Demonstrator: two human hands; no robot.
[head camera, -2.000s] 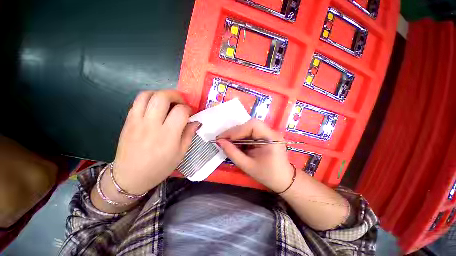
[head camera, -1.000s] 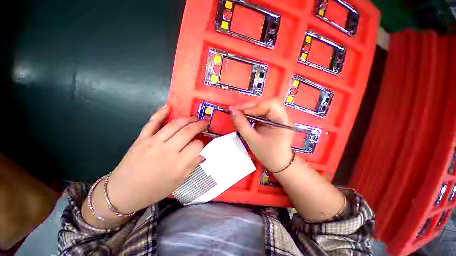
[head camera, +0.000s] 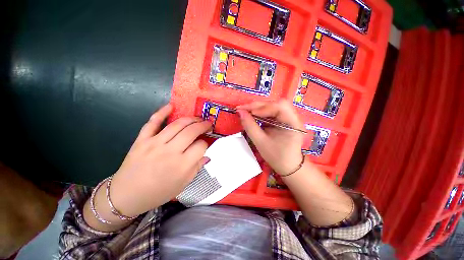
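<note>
My left hand (head camera: 162, 155) holds a white adhesive sheet (head camera: 231, 165) with rows of fine dark stripes, and its fingertips rest on the left end of a phone frame (head camera: 214, 110) in the red foam tray (head camera: 196, 45). My right hand (head camera: 277, 134) grips thin tweezers (head camera: 281, 125). Their tip end is at the top edge of the same frame; the tip itself is too small to make out. The frame's right part is hidden by my right hand. The sheet lies over the tray below the frame.
Other frames with yellow pads, such as one above (head camera: 243, 70), sit in the tray's pockets. Stacked red trays (head camera: 412, 117) stand at the right. A dark green surface (head camera: 91, 76) lies at the left. Part of an arm or other brown shape (head camera: 23, 213) is at the lower left.
My left hand has moved from the sheet's striped part onto the frame, still holding the sheet. My right hand has moved the tweezers from the sheet up to the frame. In the last second both stay nearly still.
</note>
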